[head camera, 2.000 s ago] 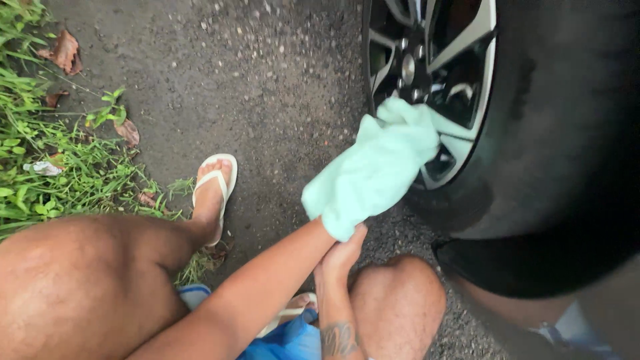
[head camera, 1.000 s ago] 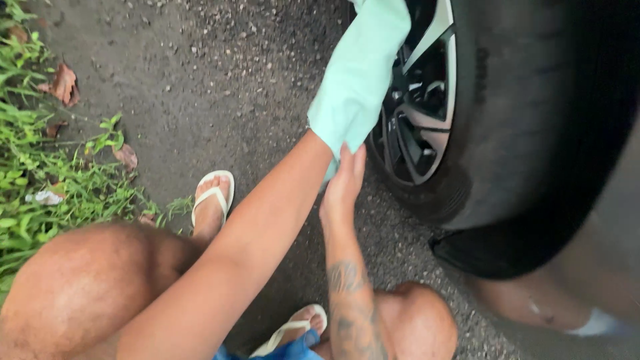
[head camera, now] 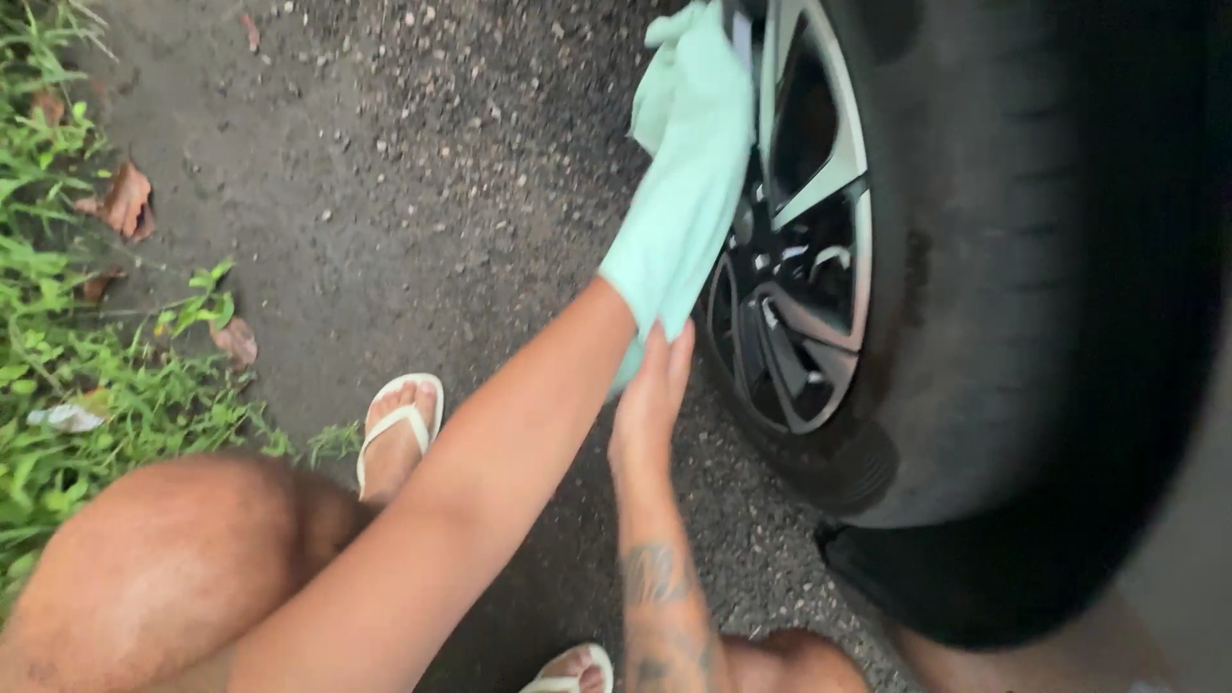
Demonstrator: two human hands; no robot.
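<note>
A mint-green cloth (head camera: 688,192) covers my left hand and wrist like a loose sleeve, so the fingers are hidden. My left forearm (head camera: 500,462) reaches up from the lower left. The covered hand is at the upper outer side of a car's alloy wheel rim (head camera: 818,318), beside its spokes; exact contact cannot be told. Below the wrist, my right hand (head camera: 650,404) holds the cloth's lower end between its fingers. The rim has black and silver spokes and sits in a black tire (head camera: 972,289).
The wheel arch edge (head camera: 924,587) and glossy car body (head camera: 1145,616) lie at the lower right. My feet in white flip-flops (head camera: 404,409) stand on rough asphalt (head camera: 452,192). Grass (head camera: 125,423) with dry leaves (head camera: 125,202) borders the left. My bent left knee (head camera: 183,568) is at the lower left.
The cloth-covered left hand has moved up from the lower spokes to the upper side of the rim. My right hand has shifted from beside the left wrist to the cloth's lower end.
</note>
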